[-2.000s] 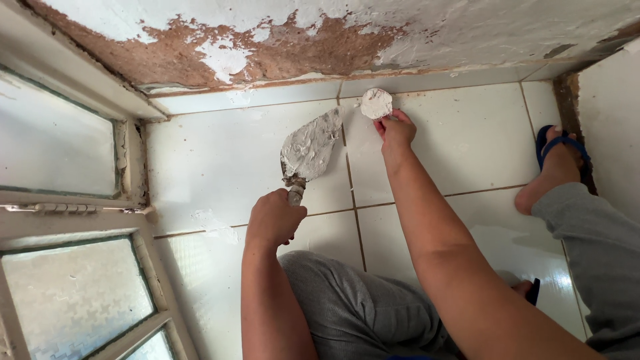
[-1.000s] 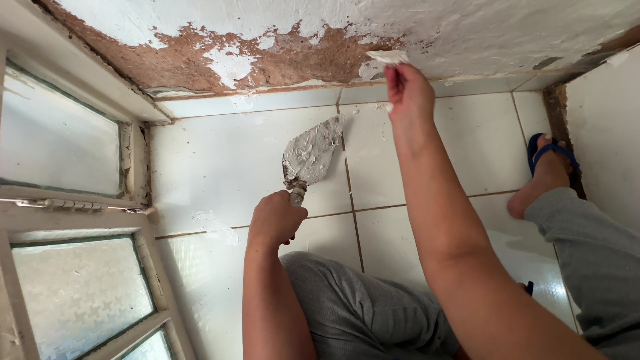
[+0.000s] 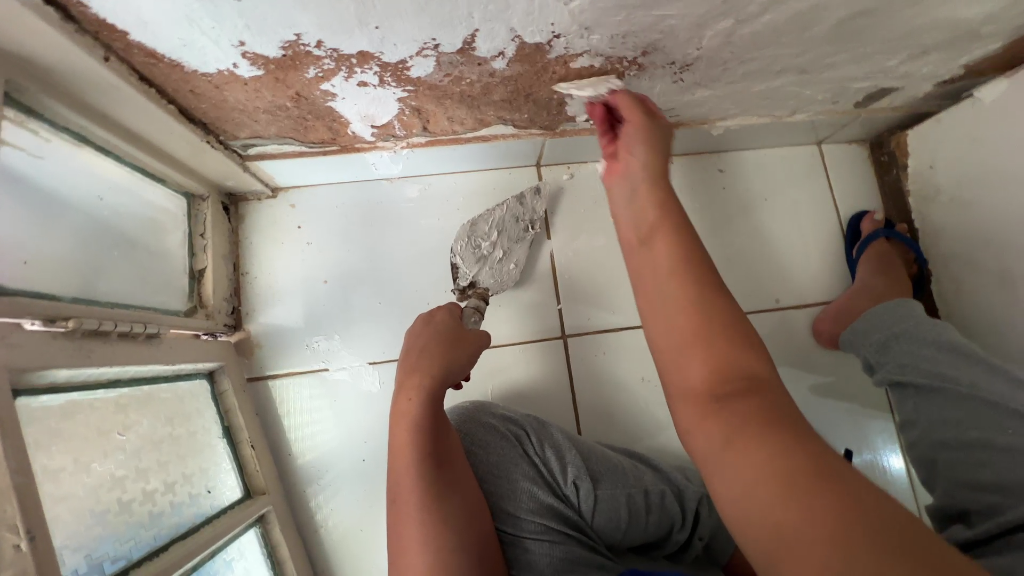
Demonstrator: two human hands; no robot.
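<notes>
My left hand [image 3: 444, 344] is closed around the handle of a pointed trowel [image 3: 498, 244], whose blade carries a layer of greyish-white plaster and lies over the floor tiles. My right hand [image 3: 632, 132] is up at the lower wall, its fingers gripping a small plaster-coated piece [image 3: 590, 86], seen nearly edge-on; its exact kind cannot be told. That piece is at the right end of a bare brown patch [image 3: 456, 96] in the white wall [image 3: 720, 48], beside some fresh white plaster. Whether the piece touches the wall is hard to tell.
White floor tiles [image 3: 344, 264] with brown joints meet a low tile skirting [image 3: 416, 160]. A door or window frame with glass panes [image 3: 128, 472] stands at the left. At the right are my foot in a blue flip-flop [image 3: 884, 240] and a white panel [image 3: 972, 200].
My right hand has risen from over the floor tiles to the wall with the coated piece, which showed its round, plaster-covered face earlier. My left hand and the trowel have stayed almost still.
</notes>
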